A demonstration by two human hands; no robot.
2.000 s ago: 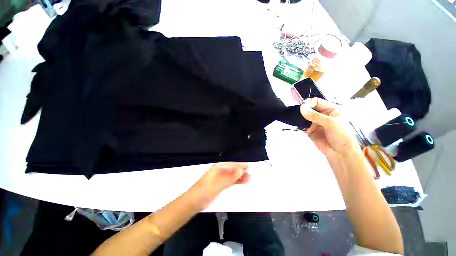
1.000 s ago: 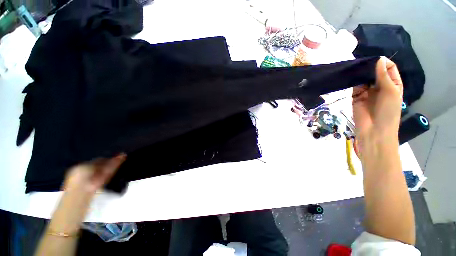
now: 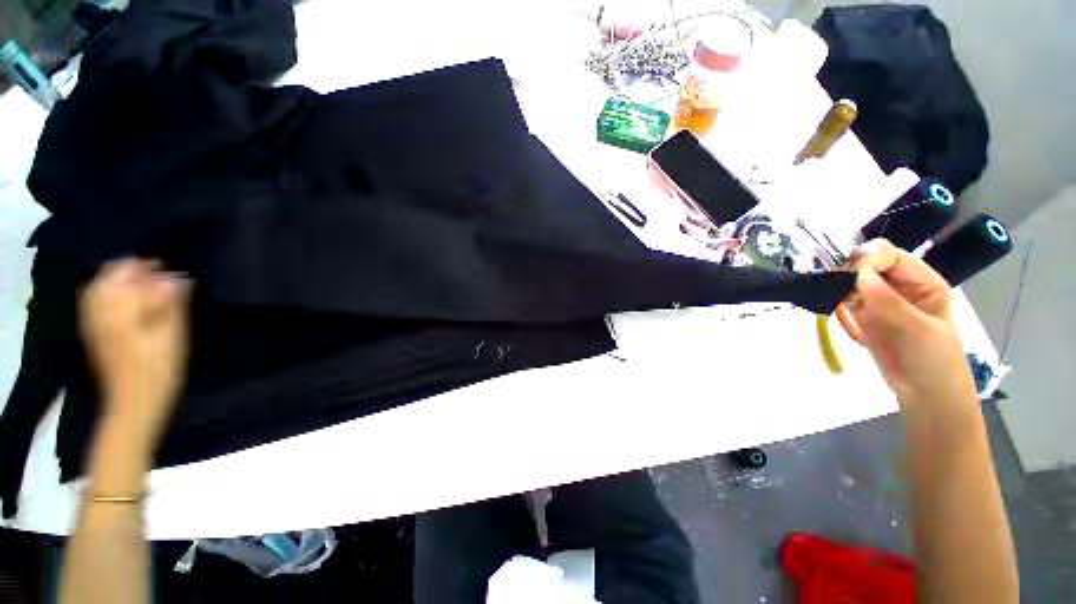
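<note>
A large black garment (image 3: 389, 224) lies over the white table (image 3: 472, 472), with more black cloth heaped at the far left. My right hand (image 3: 903, 309) pinches one drawn-out end of it over the table's right side, so the cloth narrows to a point there. My left hand (image 3: 136, 330) is at the left part of the cloth, fingers curled and blurred; I cannot tell whether it grips the cloth. Loose thread bits show on the lower black layer near its right end. No needle can be made out.
Behind the cloth are a phone (image 3: 703, 177), small dark snips (image 3: 628, 210), a green box (image 3: 632, 124), an orange-labelled jar (image 3: 704, 89) and a wooden handle (image 3: 828, 130). Black thread cones (image 3: 970, 250) stand right, near a yellow scissor handle (image 3: 830, 343). A black bag-like bundle (image 3: 903, 94) lies beyond.
My right hand first drew the cloth end out and up to the right, then lowered it. My left hand moved far left from the front edge. The cloth is now stretched out, uncovering the phone and snips.
</note>
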